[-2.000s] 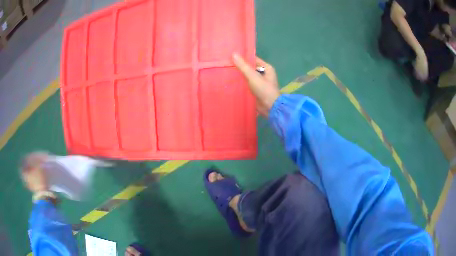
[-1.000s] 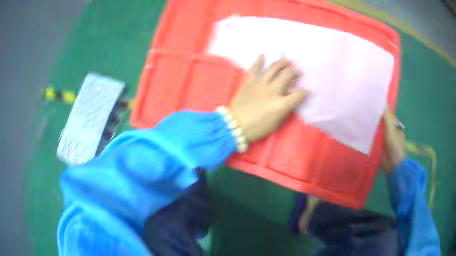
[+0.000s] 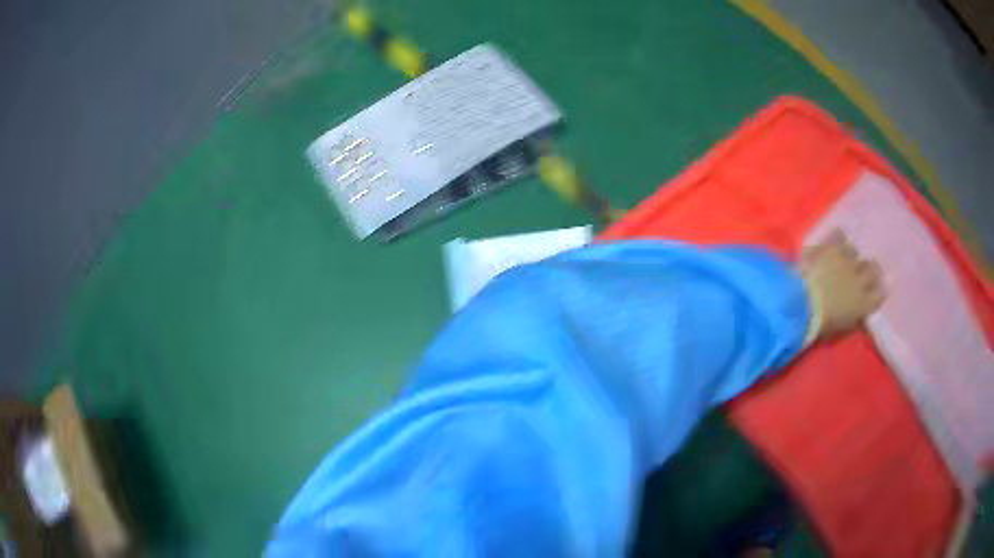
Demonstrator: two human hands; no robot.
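Observation:
The red compartment tray lies at the right, tilted in view and cut off by the right edge. A plain white or pinkish sheet lies inside it. My left hand rests on the sheet's near edge, fingers bent and blurred; whether it grips the sheet cannot be told. My blue left sleeve crosses the middle. My right hand is not in view. A notebook or pad lies on the floor, partly hidden by the sleeve.
On the green floor lies a grey-white sheet with marks, dark round shapes along its lower edge. An open brown carton with something white inside stands at the lower left. Yellow-black tape crosses the floor; grey floor lies beyond.
The view has swung left, so the tray and sheet sit further right. The notebook and carton have come into view. My right hand has gone out of view; my left hand is still at the sheet.

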